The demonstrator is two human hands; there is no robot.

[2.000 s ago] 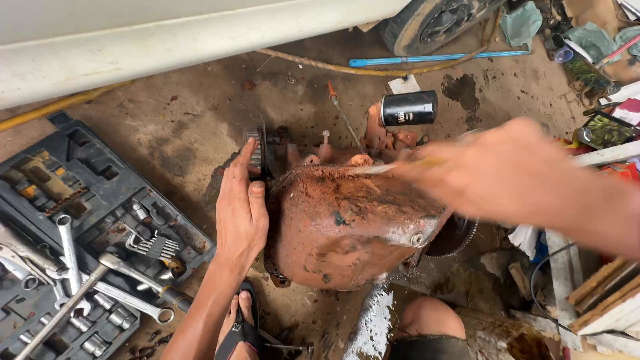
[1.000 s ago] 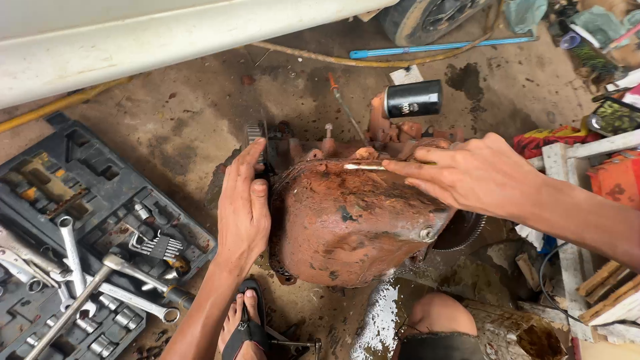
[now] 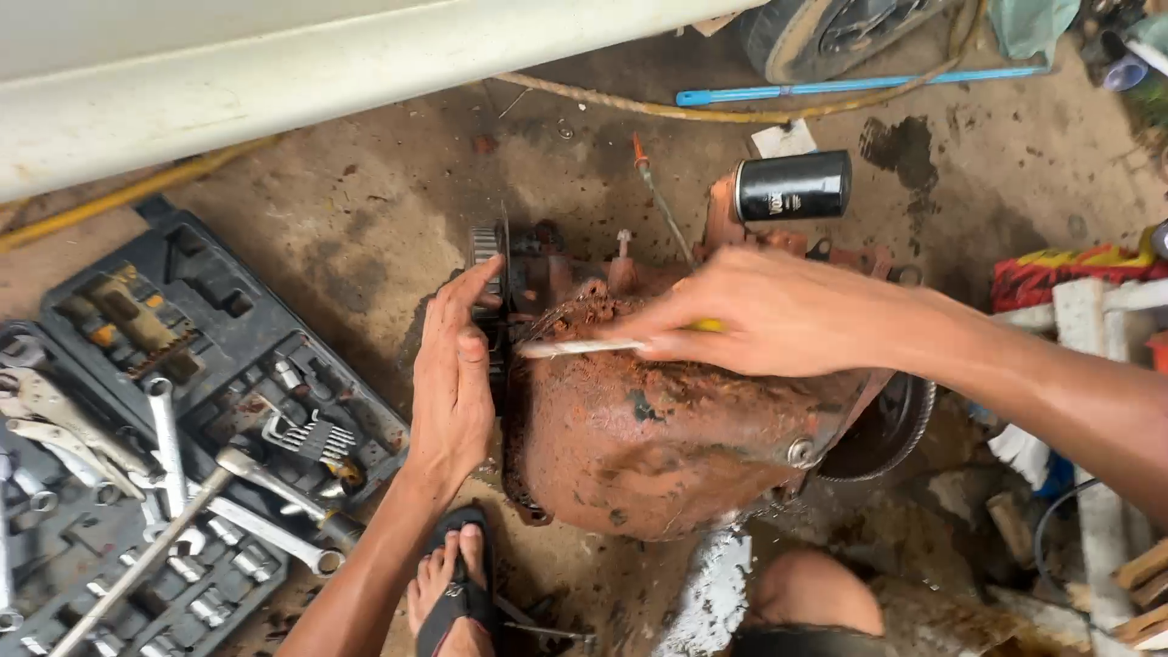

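A grimy engine with a reddish-brown oil pan (image 3: 630,456) facing up lies on the floor before me. My left hand (image 3: 456,374) rests flat, its fingers against the toothed pulley (image 3: 485,245) end of the engine. In my right hand (image 3: 757,315), slightly blurred, is a slim pale tool (image 3: 579,347) with a bit of yellow showing at the grip; its kind is unclear. Its tip lies at the pan's upper left edge, near my left thumb. Wet dark grime (image 3: 593,306) lines that edge. A black oil filter (image 3: 794,186) is fitted at the engine's far side.
An open socket set case (image 3: 274,319) with wrenches (image 3: 166,438) and a ratchet lies at left. A screwdriver (image 3: 659,201) stands behind the engine. Farther back are a hose (image 3: 630,103), a blue pole (image 3: 849,88), a wheel (image 3: 826,36) and a white vehicle panel (image 3: 301,73). White slats (image 3: 1090,338) stand right.
My right hand, with the pale tool, has moved left along the pan's upper edge toward my left hand. My left hand stays at the pulley end.
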